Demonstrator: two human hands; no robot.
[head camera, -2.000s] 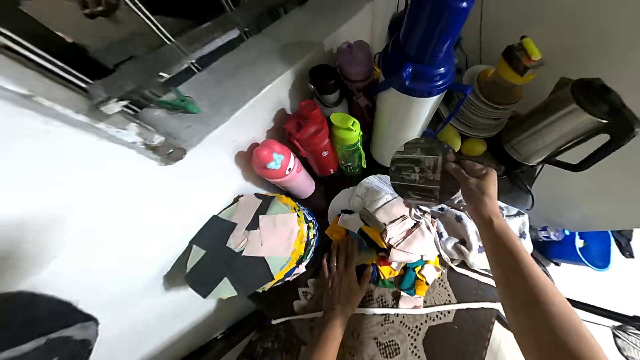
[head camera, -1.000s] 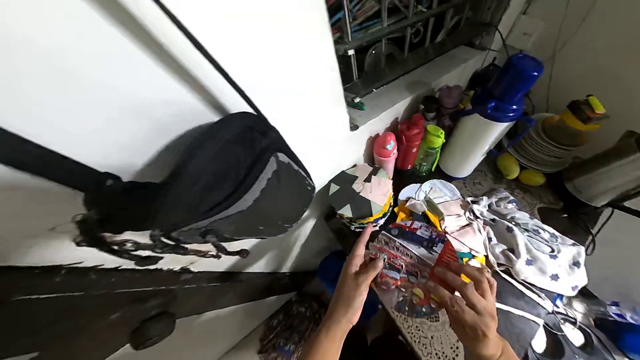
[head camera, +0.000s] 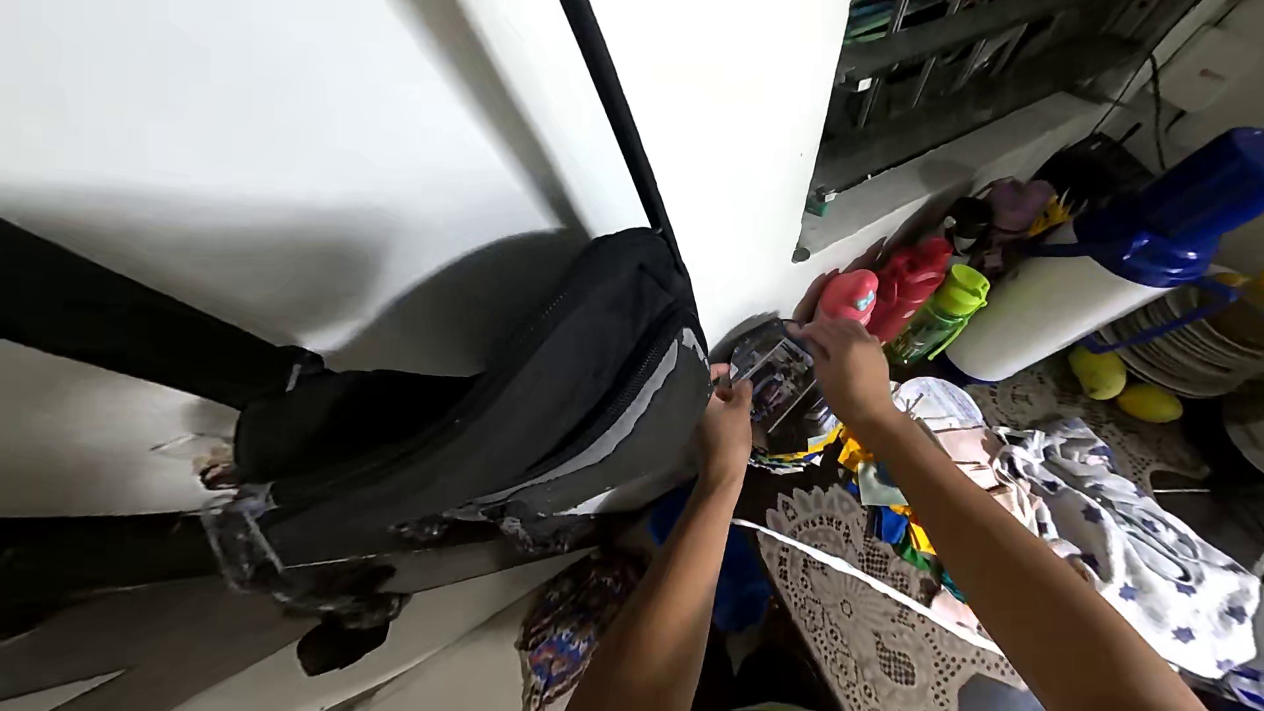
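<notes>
Both hands are at a dark, glossy printed round piece (head camera: 775, 380) close to the white wall. My left hand (head camera: 729, 425) grips its left edge, and the fingers of my right hand (head camera: 847, 363) are on its upper right edge. Beneath it shows the yellow and dark rim of a stack of round patchwork pieces (head camera: 798, 458), mostly covered by the printed piece. Colourful fabric scraps (head camera: 894, 523) lie right of the stack, partly behind my right forearm. Further right are pale pink cloth pieces (head camera: 963, 441) and a white cloth with dark stars (head camera: 1136, 553).
A black bag (head camera: 553, 395) hangs at the left against the wall. Behind the hands stand a pink bottle (head camera: 847, 296), a red bottle (head camera: 910, 286), a green bottle (head camera: 943, 316) and a blue and white flask (head camera: 1066, 306). A white cord (head camera: 859, 573) crosses the lace cloth (head camera: 839, 632).
My left hand has left the fabric scraps and is on the printed piece, which my right hand alone held at first. Both hands have brought it over the patchwork stack. The view has swung left.
</notes>
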